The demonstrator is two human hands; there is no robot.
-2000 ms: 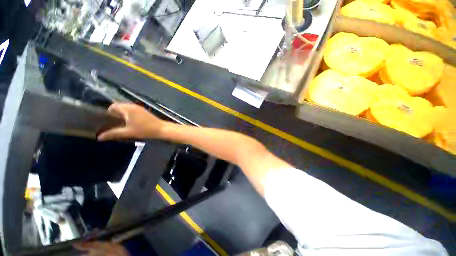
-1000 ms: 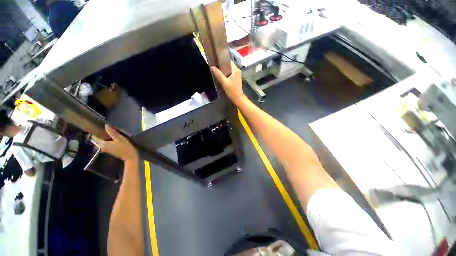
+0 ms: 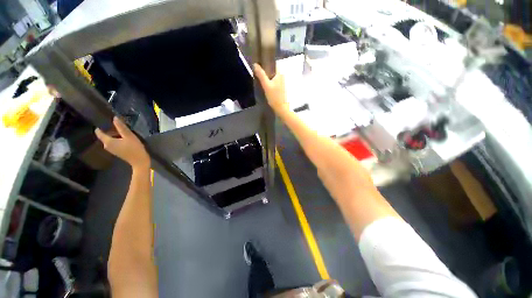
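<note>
A tall grey metal trolley (image 3: 204, 132) stands upright in front of me in the aisle, with dark openings, a white item (image 3: 205, 115) on a shelf and small wheels at the bottom. My left hand (image 3: 125, 144) is on its left upright, fingers around the edge. My right hand (image 3: 272, 90) grips its right upright a little higher up. Some of the fingers of both hands are hidden behind the metal.
A yellow floor line (image 3: 300, 215) runs along the right of the trolley. Benches with machines and a red tray (image 3: 356, 148) stand at the right. A white bench (image 3: 23, 139) with yellow pieces and shelves is at the left. My foot (image 3: 249, 254) shows below.
The benches and floor have shifted past the trolley, and the right-hand machines are now nearer. Both hands stay on the uprights. My foot has come into view.
</note>
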